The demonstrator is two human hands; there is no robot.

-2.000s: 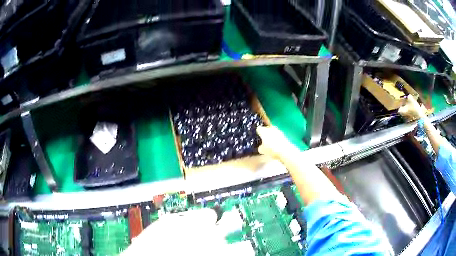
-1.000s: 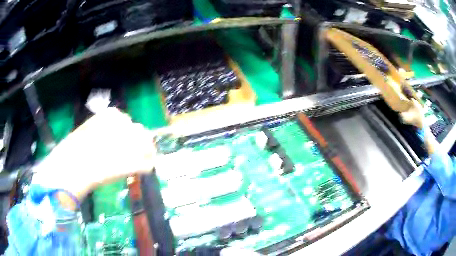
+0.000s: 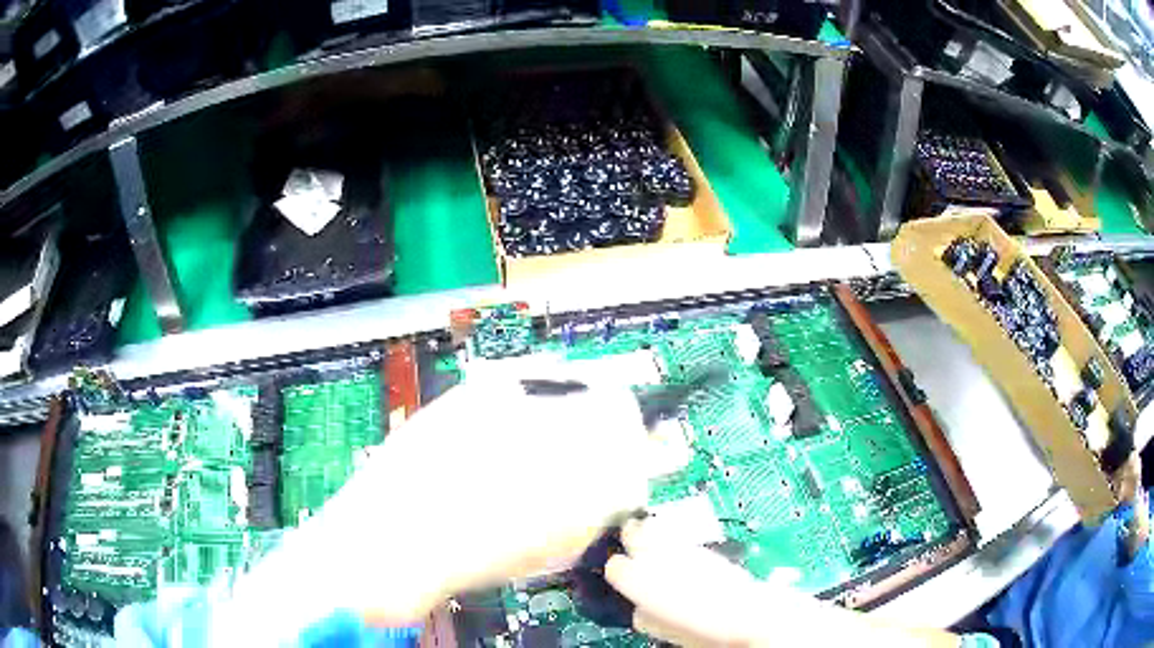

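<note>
My left hand (image 3: 506, 468), washed out by glare, reaches in from the left over the large green circuit board (image 3: 873, 437). Dark patches show at its fingers; I cannot tell whether they are fingertips or parts. My right hand (image 3: 677, 582) comes from the lower right, its fingertips against a dark lump (image 3: 600, 585) at the board's near side, possibly capacitors. Its grip is unclear. A pale part (image 3: 677, 522) lies between the hands. Dark blocks (image 3: 791, 399) stand on the board's right half.
A carton of black capacitors (image 3: 620, 260) and a black bin with white paper (image 3: 310, 272) sit on the green shelf. Another board (image 3: 139, 475) is at left. At right, a neighbour's hand (image 3: 1126, 479) is at a tilted carton (image 3: 943, 260) over the line.
My left hand has moved right, from before the small bin to over the large board. My right hand has come into clear view at the near side. The neighbour's carton has come down and nearer.
</note>
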